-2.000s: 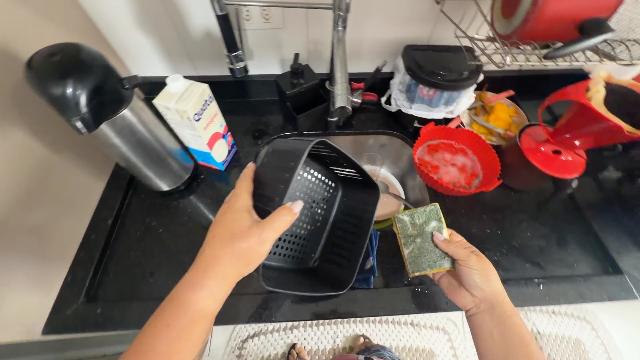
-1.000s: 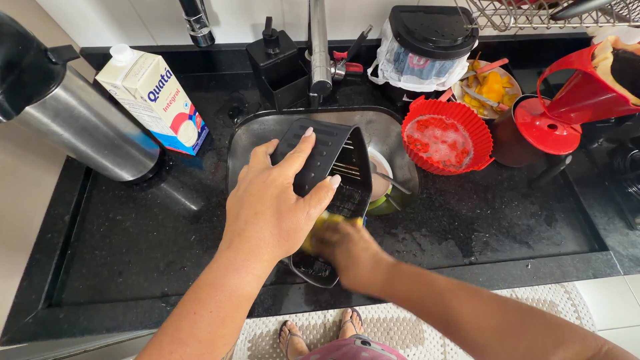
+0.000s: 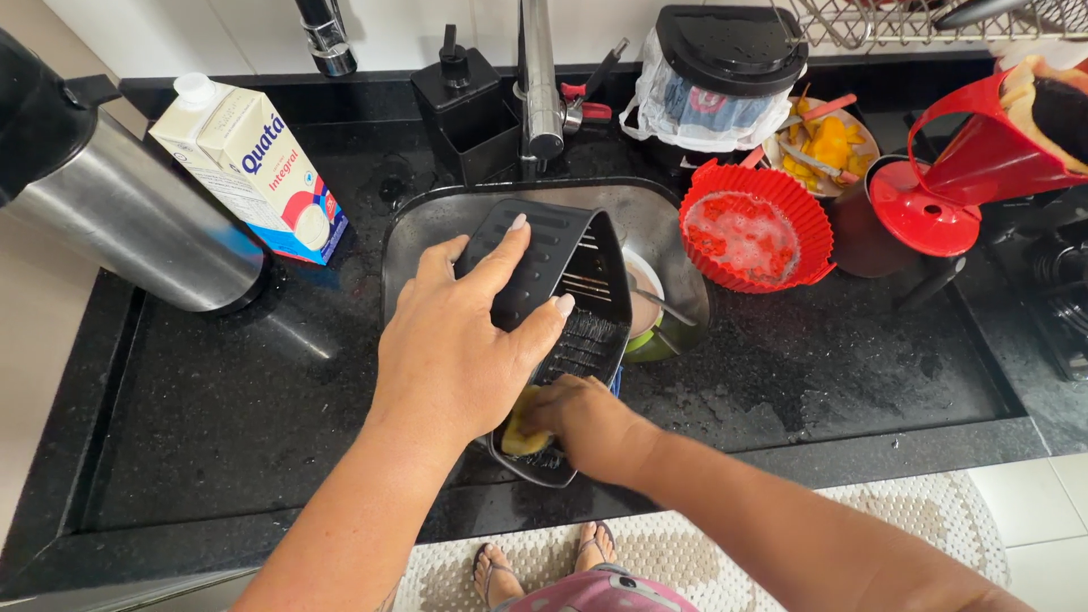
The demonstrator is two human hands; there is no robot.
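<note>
A black slotted air-fryer basket (image 3: 605,285) is tilted on its side over the front of the steel sink (image 3: 442,223). My left hand (image 3: 463,340) grips its outer wall, thumb over the rim. Inside the basket, my right hand (image 3: 586,421) presses a yellow and green sponge (image 3: 524,425) against the inner surface; the fingers are partly hidden. Behind the basket, a white bowl (image 3: 650,280) with a spoon (image 3: 667,308) and a green item (image 3: 650,338) lie in the sink.
Left stand a steel thermos (image 3: 144,221) and a milk carton (image 3: 255,170). Behind the sink are a black soap dispenser (image 3: 467,110) and the faucet (image 3: 541,85). A red silicone mold (image 3: 756,229) with sudsy water, a plate of peels (image 3: 824,149) and a red coffee filter holder (image 3: 960,170) sit right.
Two seconds ago the sponge was held apart, right of the basket; now it is inside. The basket has been tipped over, and my left hand has shifted to its outer wall. The view is closer.
</note>
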